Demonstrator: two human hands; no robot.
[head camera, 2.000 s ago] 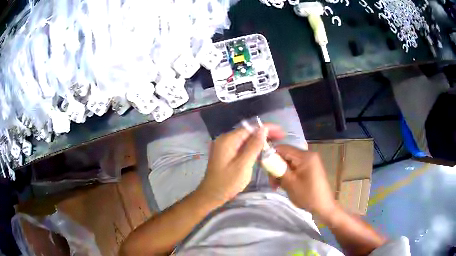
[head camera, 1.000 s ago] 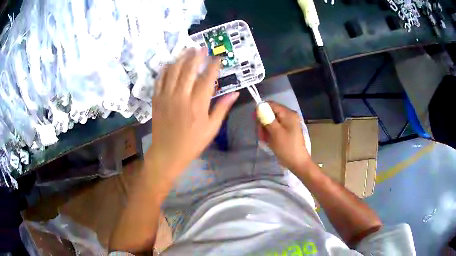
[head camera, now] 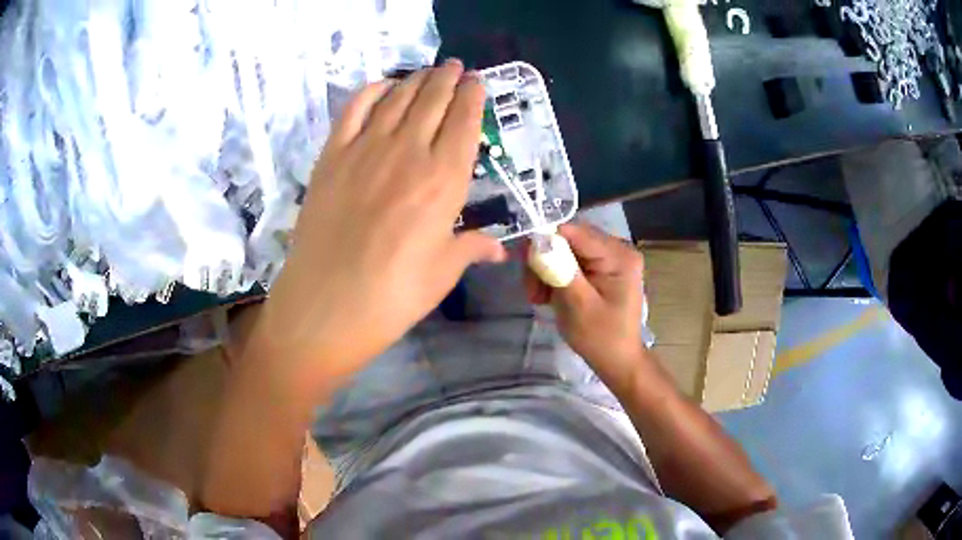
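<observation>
The white socket housing (head camera: 558,158) lies open side up at the bench edge. Part of its green circuit board (head camera: 488,137) shows; the rest is hidden by my left hand. My left hand (head camera: 396,200) lies flat over the housing's left side, fingers extended; what is under the palm is hidden. My right hand (head camera: 596,285) is closed on a short tool with a cream handle (head camera: 553,264). Two thin white prongs or strips run from the handle over the housing; I cannot tell if they belong to the tool.
Bagged white cords (head camera: 158,127) heap on the left. A mallet with a black grip (head camera: 720,222) lies across the bench edge at right. Small white clips (head camera: 897,47) and dark blocks (head camera: 784,96) lie at upper right. Cardboard (head camera: 686,316) is below the bench.
My hands have left my lap for the housing. Since one second ago, the tool's prongs have moved from the housing's near edge to over its inside, and my left hand has moved slightly up.
</observation>
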